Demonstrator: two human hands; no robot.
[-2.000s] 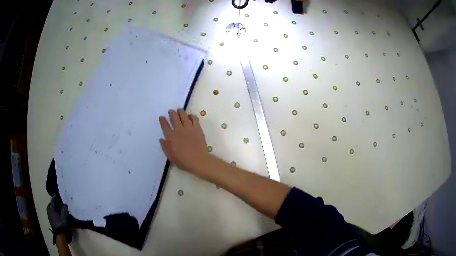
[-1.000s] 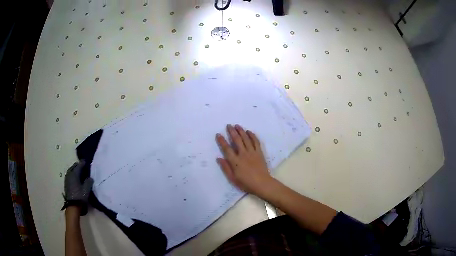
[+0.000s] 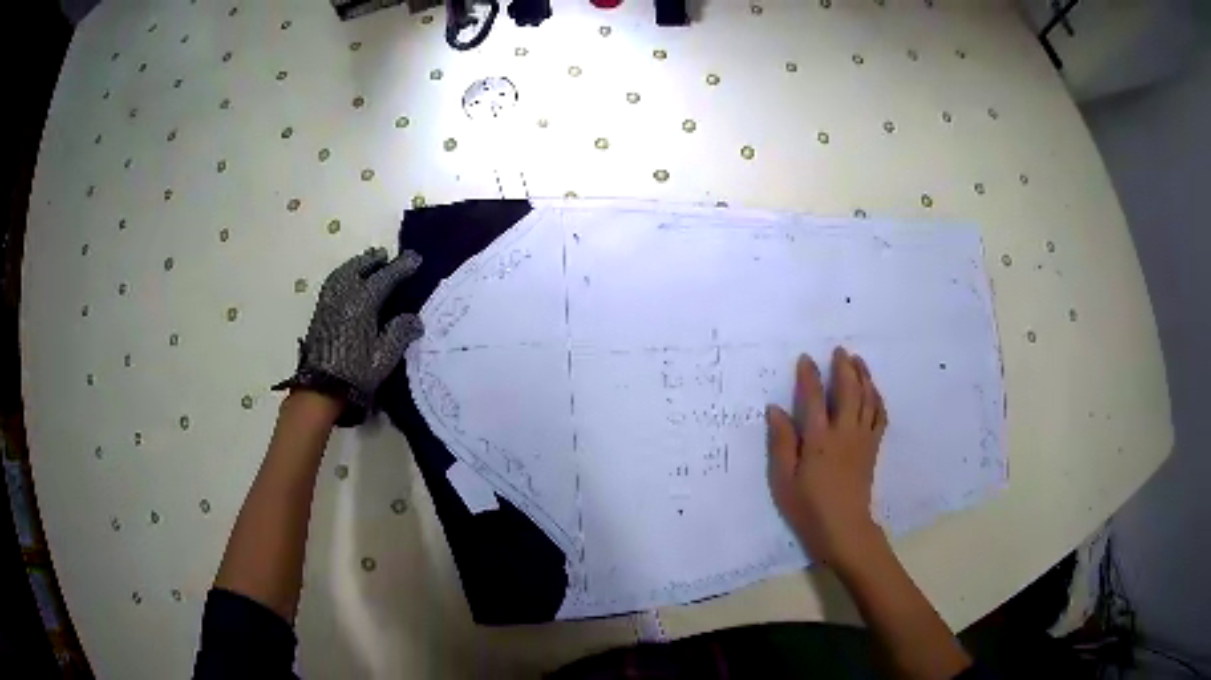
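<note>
The fabric stack [image 3: 521,563] lies flat in front of me, with the paper marker [image 3: 638,399] on top. Black cloth shows past the curved left end of the marker. A small white paper scrap [image 3: 472,488] lies on the cloth by the curve. My left hand [image 3: 356,326], in the chainmail glove, rests on the cloth's left edge with fingers apart; whether it grips the edge is hard to tell. My bare right hand [image 3: 830,452] lies flat on the marker, fingers spread, right of centre.
The round blade slot plate [image 3: 490,98] is in the table [image 3: 199,266] beyond the stack, under bright light. Parts of the machine head [image 3: 473,24] show at the top edge. The metal strip [image 3: 648,626] mostly lies under the stack. Cables are at lower right.
The stack and marker have turned clockwise, from upright and slanting to lying crosswise, and moved right. My left hand has come up and right with the cloth; my right hand has moved right.
</note>
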